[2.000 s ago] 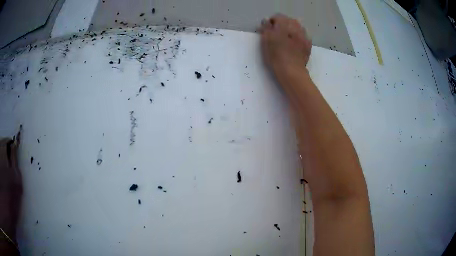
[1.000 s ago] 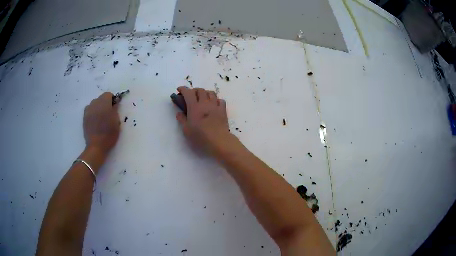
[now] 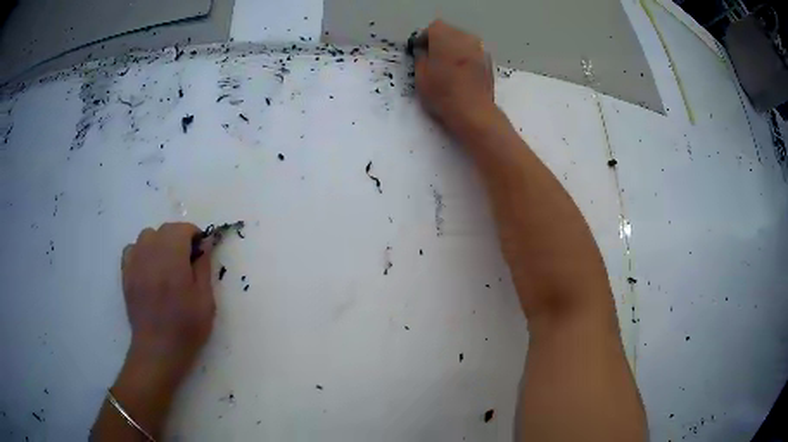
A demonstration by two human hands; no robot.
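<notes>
My right hand [image 3: 456, 76] is closed around a dark rubbing lump [image 3: 417, 41], mostly hidden in the fist, at the near edge of a greyboard sheet [image 3: 553, 39]. My left hand [image 3: 169, 280] rests on the white table [image 3: 346, 345] at the left and pinches a small ragged dark scrap [image 3: 220, 236] between thumb and fingers. A dark gritty residue band [image 3: 285, 53] runs along the sheets' near edges. Black crumbs [image 3: 187, 122] and shreds [image 3: 373, 176] lie scattered on the tabletop between and around my hands.
Another grey sheet [image 3: 130, 17] lies at the far left. A yellow tape strip [image 3: 667, 60] lies at the far right. A thin taped seam with a glint [image 3: 625, 228] runs down right of my right arm. A dark grey object [image 3: 756, 60] stands beyond the table's far right edge.
My right hand has moved from the table's middle, forward and right, to the sheet's edge with the lump. My left hand sits lower in view, still pinching the scrap. The view has also shifted.
</notes>
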